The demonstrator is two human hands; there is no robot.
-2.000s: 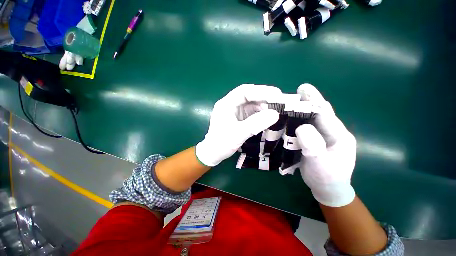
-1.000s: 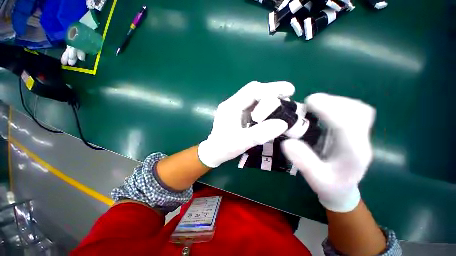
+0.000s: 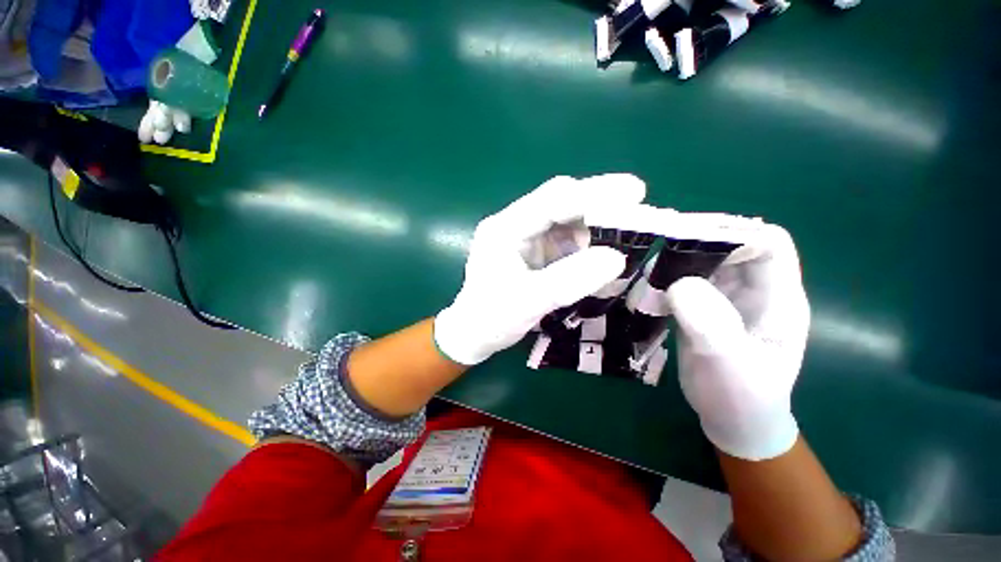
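Observation:
Both hands wear white knit gloves. My left hand (image 3: 538,269) pinches the white end connector of a short black wire harness (image 3: 606,288). My right hand (image 3: 746,318) pinches another harness (image 3: 694,261) beside it, its white connector level with the first. Both connectors show a row of dark slots, and the black wires hang down towards me. Below them a group of harnesses (image 3: 591,357) with white bands and white ends lies on the green mat. My fingers hide parts of the held harnesses.
More loose harnesses (image 3: 708,35) lie at the far side of the green bench (image 3: 439,143). A dark pen with a purple part (image 3: 292,62), a green roll (image 3: 189,83), white finger-like items (image 3: 164,122), blue bins (image 3: 130,42) and a black corded tool (image 3: 104,176) are at the left.
The held pieces were turned, with a white middle band facing up, one second ago; now their connectors are level at the top. My right hand has moved slightly down.

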